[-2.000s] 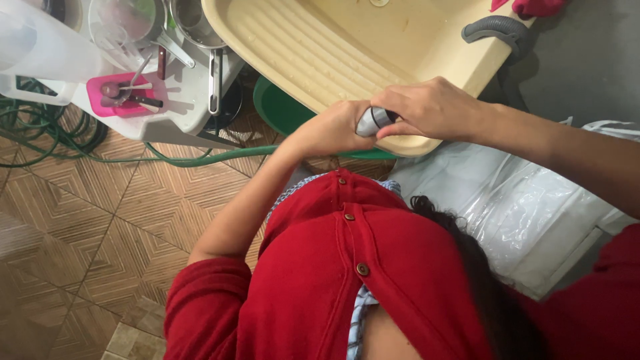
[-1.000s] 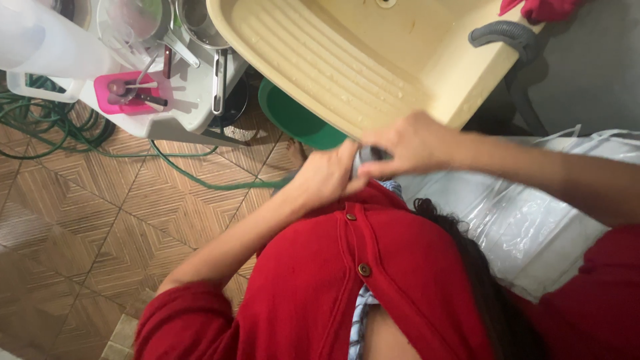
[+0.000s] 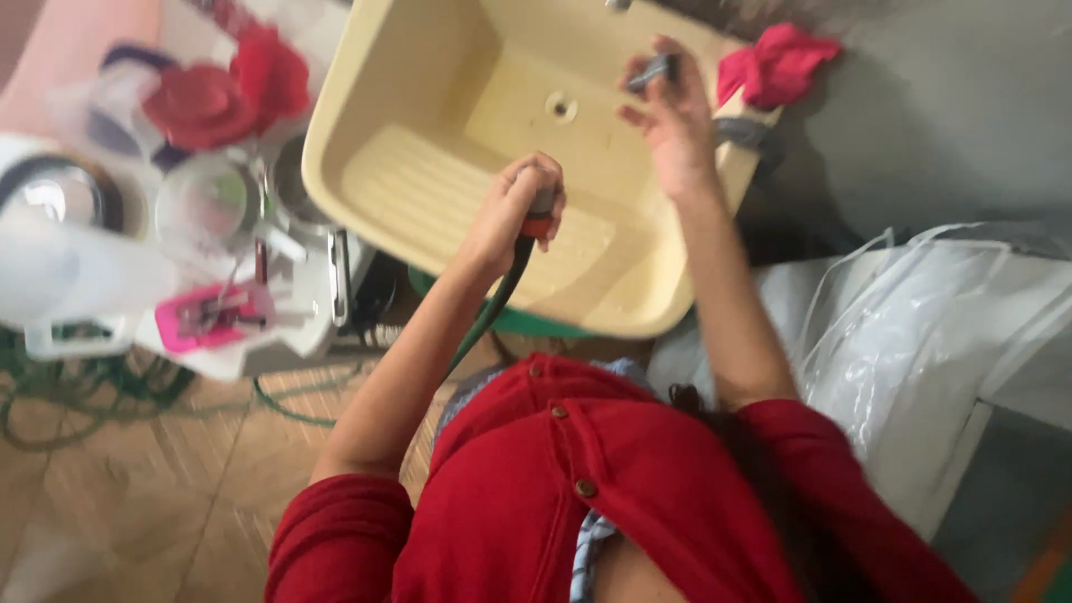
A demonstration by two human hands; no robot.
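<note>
My left hand is closed around a grey and orange hose connector at the end of a green garden hose, above the ribbed part of a cream plastic laundry sink. My right hand is raised over the right side of the sink, with a small grey and black fitting between thumb and fingers; its exact kind is too blurred to tell. The two hands are well apart. The sink's drain shows between them.
A pink cloth lies on the sink's right rim, near a grey hose. At left, a white table holds pans, red items and a pink tray with utensils. Clear plastic sheeting covers something at right. Green hose lies coiled on tiles.
My hands, together near the sink's front edge before, have come apart. The left is now over the sink with the hose end; the right has moved up and right with the small fitting. The view has shifted.
</note>
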